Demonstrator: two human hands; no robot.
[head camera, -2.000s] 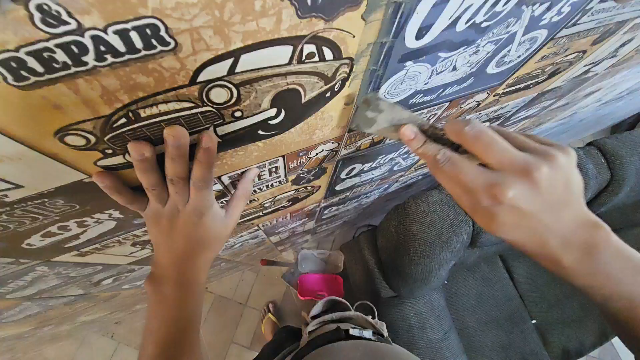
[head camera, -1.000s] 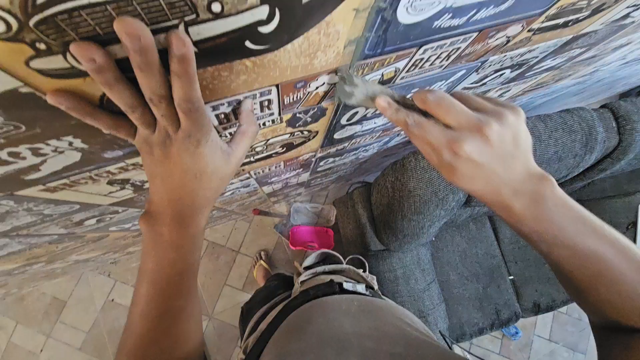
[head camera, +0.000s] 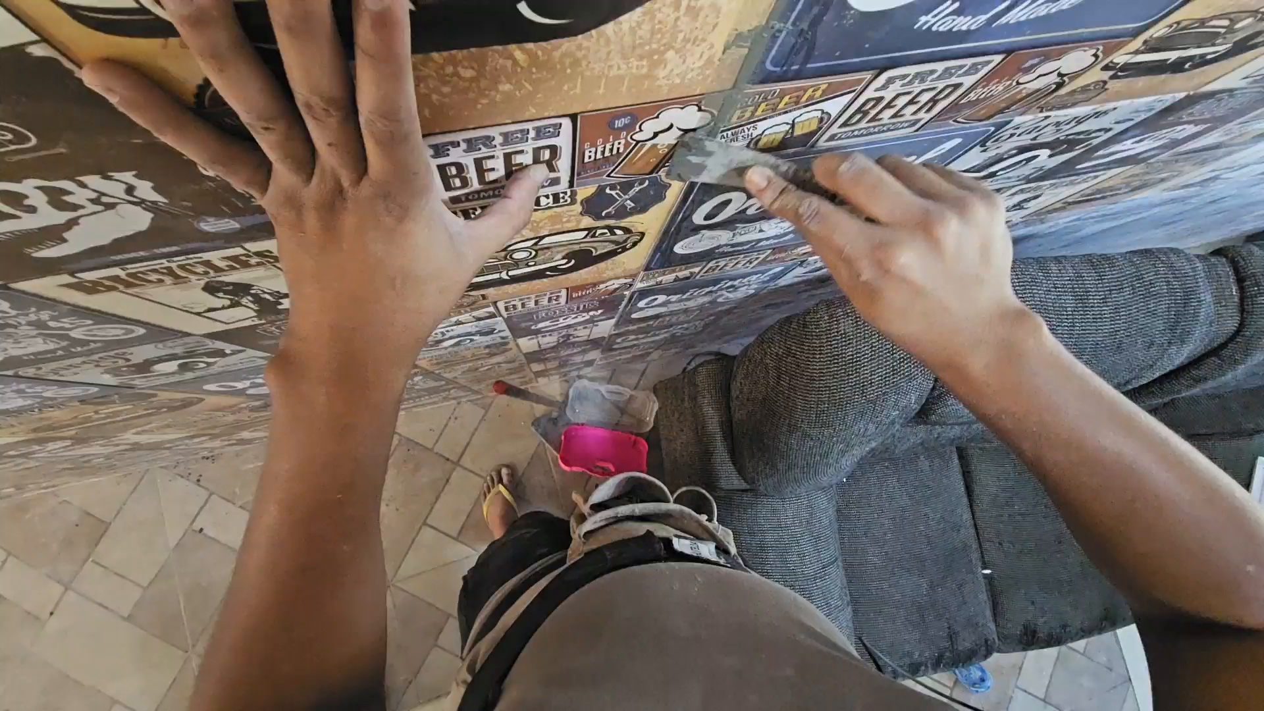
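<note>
A wall covering (head camera: 583, 59) printed with vintage signs of cars and beer spreads across the top of the head view. My left hand (head camera: 360, 217) lies flat on it with spread fingers, holding nothing. In my right hand (head camera: 904, 237) is a putty knife (head camera: 716, 161), its blade smeared with grey paste. The blade touches the wall near a vertical seam (head camera: 760, 54) between printed panels, where grey paste shows. The lower side of the knife's handle is hidden by my fingers.
A grey fabric sofa (head camera: 839, 395) stands against the wall at the right. On the tiled floor (head camera: 109, 592) below are a pink plastic container (head camera: 602, 450), a clear plastic container (head camera: 612, 405) and a tool with a red handle end (head camera: 523, 393). My sandalled foot (head camera: 500, 499) is nearby.
The putty knife in my right hand has moved down along the seam, from beside the large car and motorcycle prints to the small beer signs. My left hand has also moved lower on the wall.
</note>
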